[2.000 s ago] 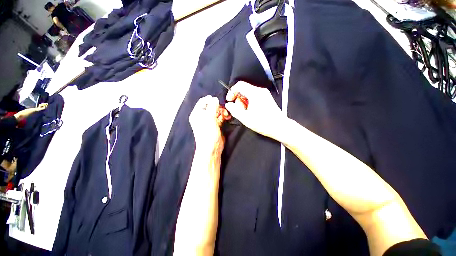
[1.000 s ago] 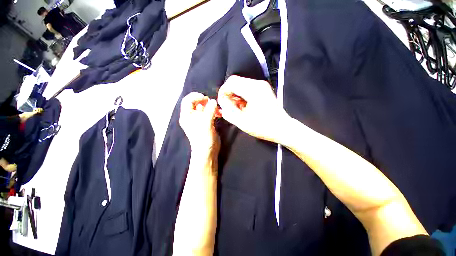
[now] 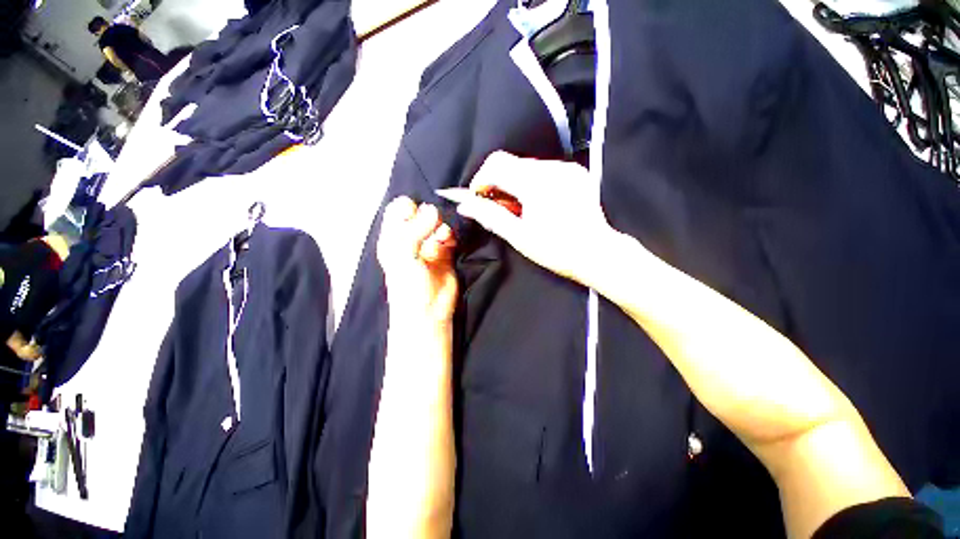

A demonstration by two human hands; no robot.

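Note:
A large navy blazer (image 3: 684,211) with white trim (image 3: 591,379) lies spread in front of me, a dark hanger (image 3: 565,37) inside its neck. My left hand (image 3: 419,247) is curled on the front left of the blazer, fingertips pinching its cloth, which is puckered beside the fingers. My right hand (image 3: 526,205) is just right of it, closed round thread snips (image 3: 453,195) whose pointed metal tip sticks out left above the left hand. The rest of the snips is hidden in the palm. A pale button (image 3: 694,444) shows low on the blazer. No thread can be made out.
Another navy blazer (image 3: 237,368) on a hanger lies at left. A heap of navy garments (image 3: 253,95) lies at upper left. Black hangers (image 3: 914,74) are piled at upper right. Tools (image 3: 76,447) lie at the lower left table corner. Two people (image 3: 30,290) (image 3: 124,47) are at the left.
The snips' tip now shows pointing left from my right hand; it was hidden one second ago. My left hand has curled further, and the cloth beside it is more bunched.

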